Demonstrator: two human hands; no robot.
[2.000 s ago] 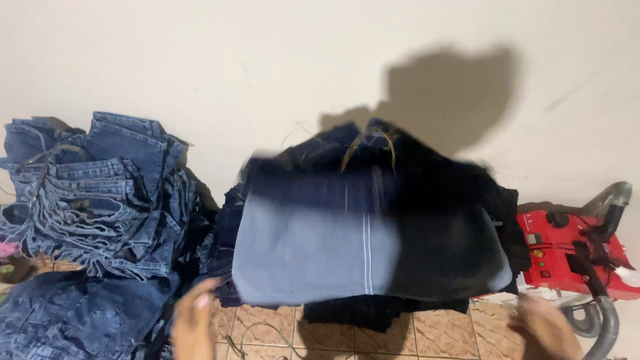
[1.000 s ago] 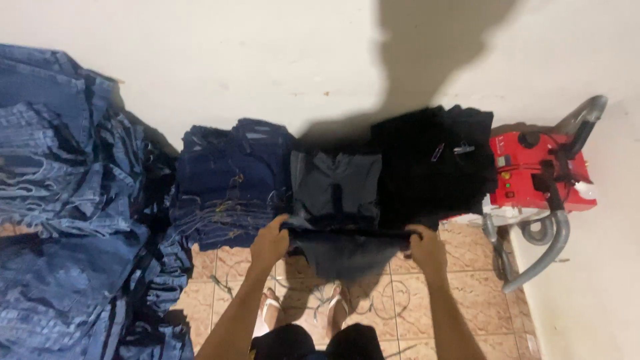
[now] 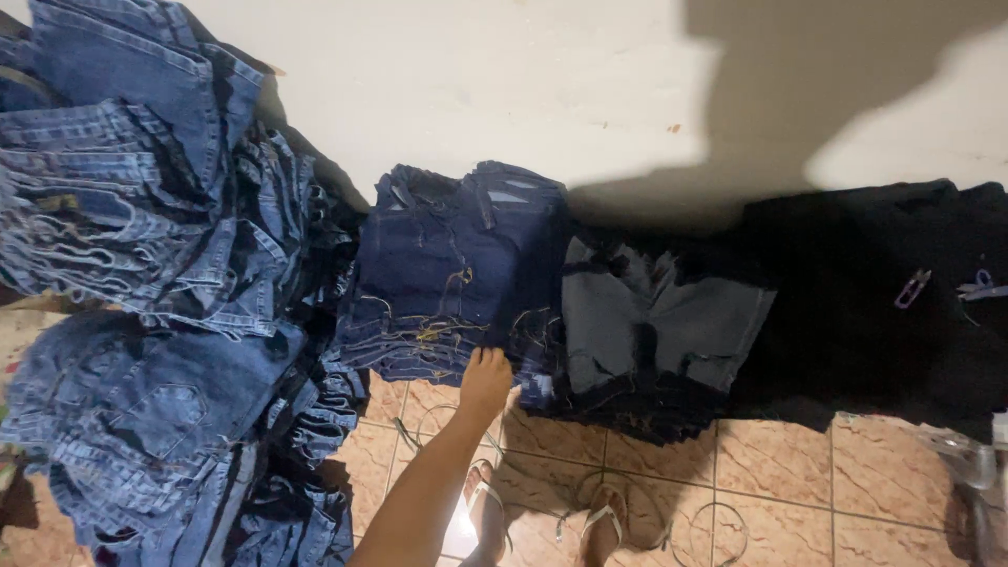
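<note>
My left hand (image 3: 487, 376) touches the lower right edge of a stack of dark blue denim garments (image 3: 449, 260), its fingertips on the cloth; whether they grip it is hard to tell. Loose yellowish threads hang along that stack's front edge. Just right of it lies a grey and black garment (image 3: 669, 315), spread on top of a stack of dark cloth. My right hand is out of view. Farther right, thread snips (image 3: 913, 289) and a second small cutting tool (image 3: 984, 289) rest on a black stack of cloth (image 3: 827, 315).
Large piles of faded blue denim (image 3: 126, 220) stand at the left, some with frayed edges. A pale wall (image 3: 488, 87) rises behind the stacks. Loose cords or threads lie on the tiled floor (image 3: 772, 457) around my sandalled feet (image 3: 484, 496).
Both hands held the edge of a dark and grey garment a second ago. Now the left hand is at the dark blue stack and the right has left the view. The view has swung.
</note>
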